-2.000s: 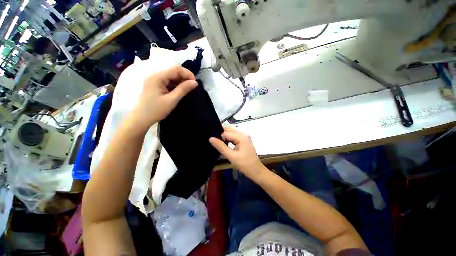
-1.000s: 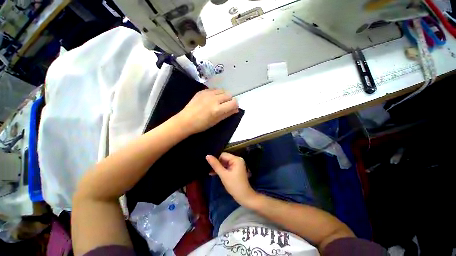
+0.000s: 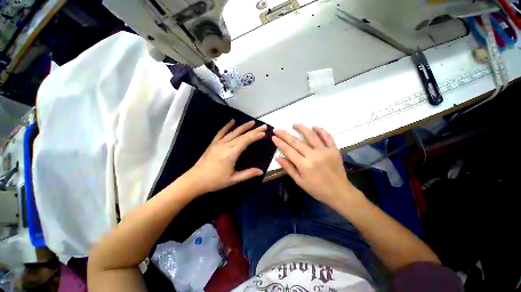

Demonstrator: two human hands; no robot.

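Observation:
The black panel (image 3: 200, 137) runs from beside the needle area to the table's front edge and hangs over it. It joins the white garment body (image 3: 97, 125), heaped at the left. My left hand (image 3: 225, 157) lies flat on the black panel, fingers spread. My right hand (image 3: 314, 162) is at the panel's right corner, fingertips touching its edge, fingers apart. The sewing machine head (image 3: 183, 28) stands above the panel's far end. The presser foot (image 3: 214, 71) is small and partly unclear.
Black-handled snips (image 3: 425, 77) and silver tweezers (image 3: 371, 31) lie right of the needle. A small white pad (image 3: 320, 80) is on the bed. A loose tape measure (image 3: 494, 54) hangs at the right. A blue bin (image 3: 34, 194) is at the left, a plastic bag (image 3: 191, 256) below.
The black panel has been turned and spread along the table edge. My right hand has moved up from below the edge onto the panel's corner. My left hand has opened out flat.

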